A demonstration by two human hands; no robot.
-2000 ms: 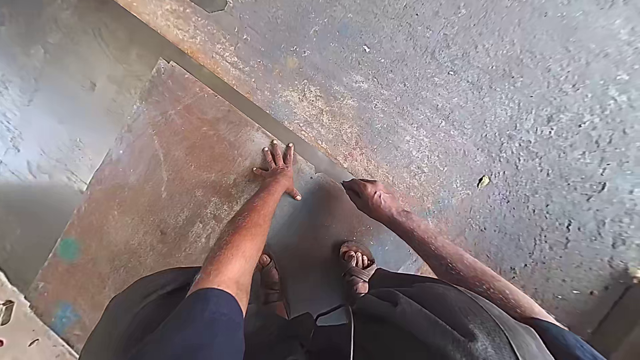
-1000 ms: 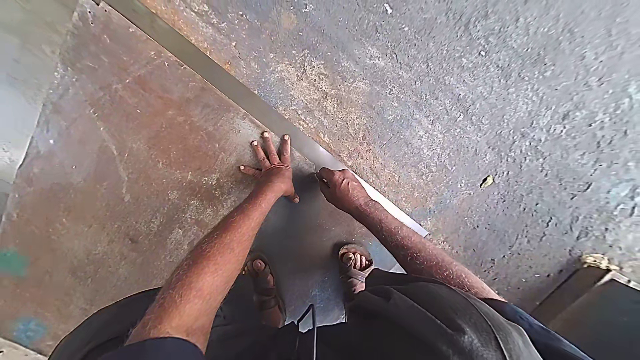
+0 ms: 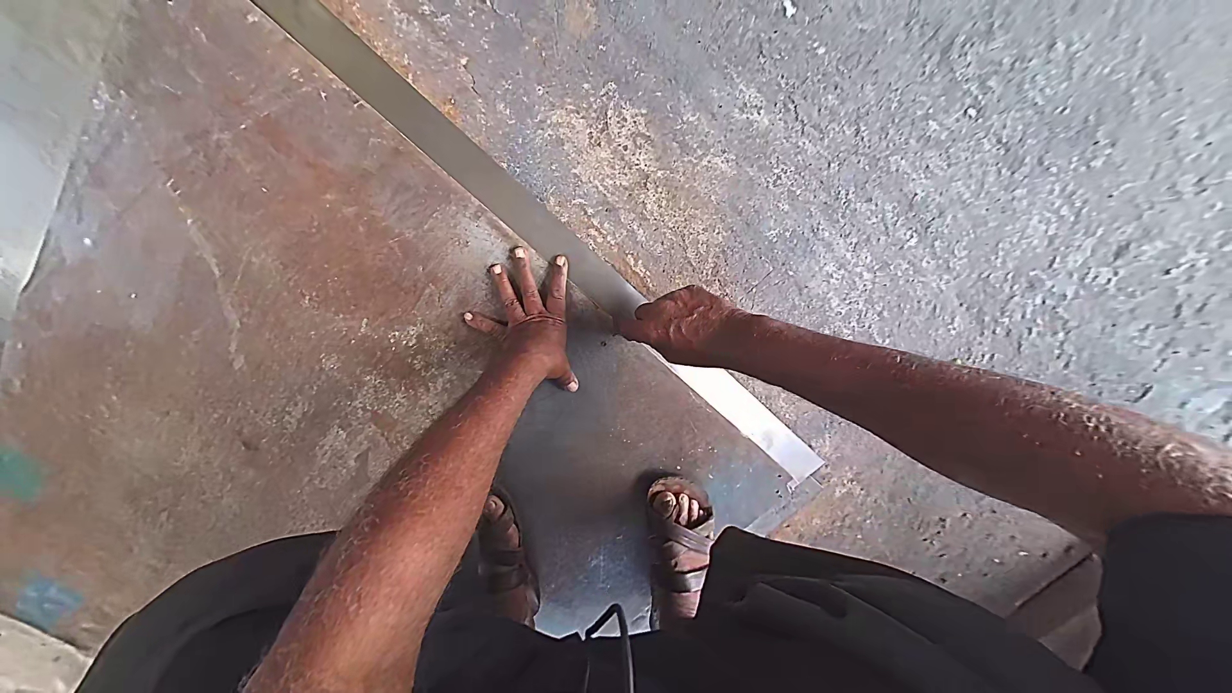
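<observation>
My left hand (image 3: 527, 322) lies palm down with fingers spread on a worn, rust-brown metal sheet (image 3: 279, 279), close to its long edge. A flat, shiny metal strip (image 3: 481, 178) runs diagonally along that edge, from the top left down to the sheet's corner at the lower right. My right hand (image 3: 679, 325) is closed at the strip, with its fingertips at the sheet's edge. Whether it grips the edge, the strip or some small tool, I cannot tell. Just to the left of it rests my left hand, apart from it.
My sandalled feet (image 3: 681, 539) stand on the sheet below my hands. Rough grey concrete floor (image 3: 962, 164) spreads to the right. A paler surface (image 3: 48, 125) borders the sheet at the left. A dark object (image 3: 1054, 602) lies partly hidden at the lower right.
The right hand, nearer the strip's lower end earlier, now covers more of the strip's width. More of the strip's bright lower end shows than two seconds ago. The left hand stays spread on the sheet.
</observation>
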